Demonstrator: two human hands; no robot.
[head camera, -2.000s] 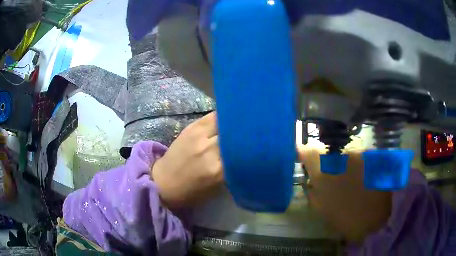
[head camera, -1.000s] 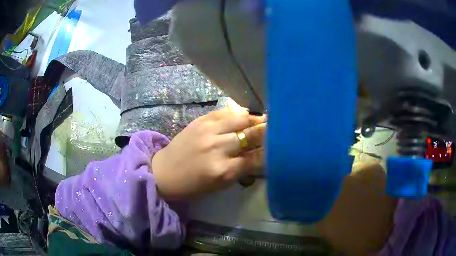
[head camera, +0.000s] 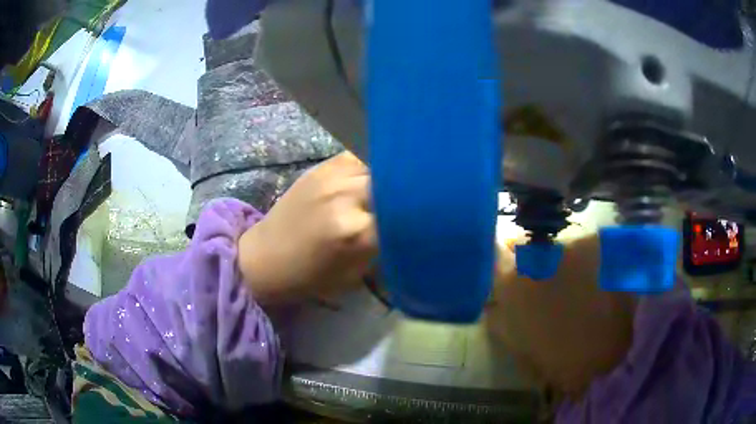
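A pile of overlapping grey sewn bands (head camera: 249, 124) lies left of the sewing machine head (head camera: 572, 74). My left hand (head camera: 311, 228) is at the bands' lower right edge. Its fingertips are hidden behind the thick upright blue bar (head camera: 433, 166), so its hold cannot be told. My right hand (head camera: 564, 310) is blurred, right of the bar and behind the two blue tension knobs (head camera: 637, 258). Its fingers are also hidden. The needle area is hidden. A short dark thread or edge shows below my left hand.
A grey strip (head camera: 141, 116) curves left from the pile over the white table (head camera: 153, 186), near dark check strips (head camera: 54, 166). Blue tape (head camera: 99, 62) is on the table at the upper left. A black phone with a red screen (head camera: 713, 242) is at the right. A ruler scale (head camera: 373, 396) runs below.
The view has shifted, so the blue bar stands further left and both tension knobs show. My left hand's ring and fingers, seen one second ago, are now behind the bar.
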